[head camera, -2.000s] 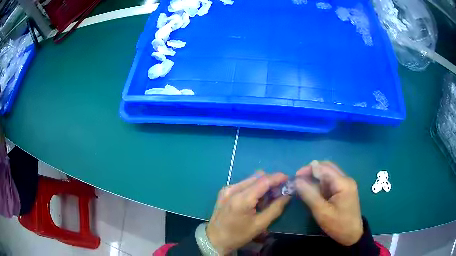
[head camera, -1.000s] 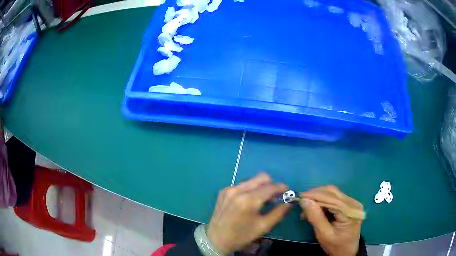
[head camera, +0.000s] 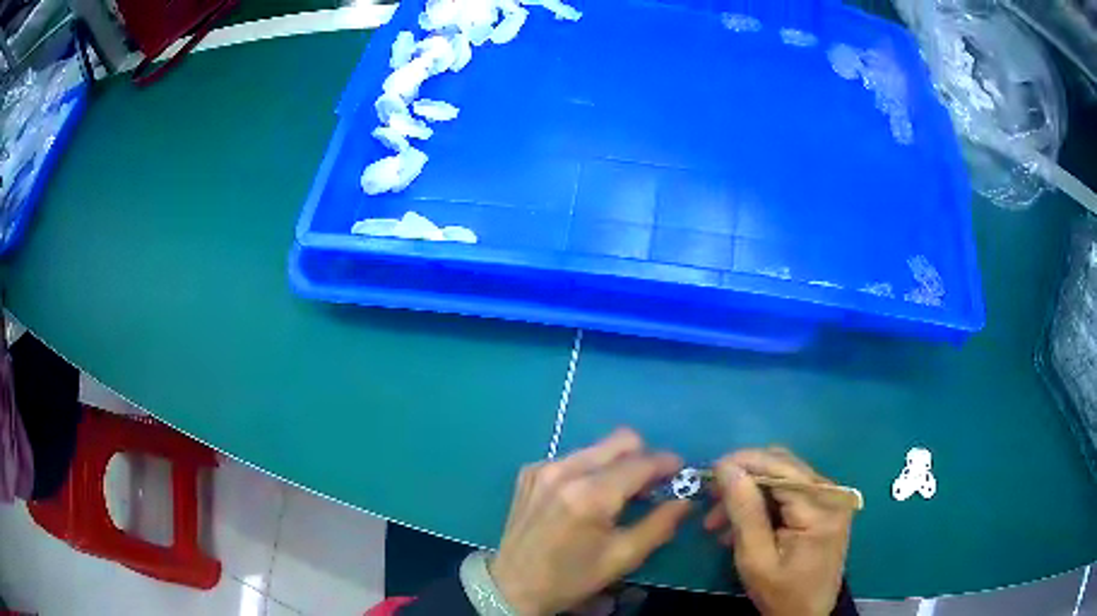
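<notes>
My left hand (head camera: 589, 511) holds a small clear housing between thumb and fingers above the green mat. A white insert (head camera: 686, 483) with dark holes shows at the housing. My right hand (head camera: 782, 523) holds a thin tan bamboo stick (head camera: 806, 486); its tip end is at the insert, and its other end points right. Whether the tip touches the insert cannot be told. A small cluster of white holed inserts (head camera: 914, 474) lies on the mat to the right of my right hand.
The blue tray (head camera: 481, 267) lies beyond my hands, with milky covers (head camera: 415, 90) on its left and faint clear housings (head camera: 884, 90) on its right. A clear bag (head camera: 992, 108) is beyond it. A blister tray (head camera: 1073, 319) is far right. A red stool (head camera: 120, 499) stands lower left.
The stick now shows in my right hand, its tip end at the insert; two seconds ago it was not clearly visible. Since one second ago the stick has become more level.
</notes>
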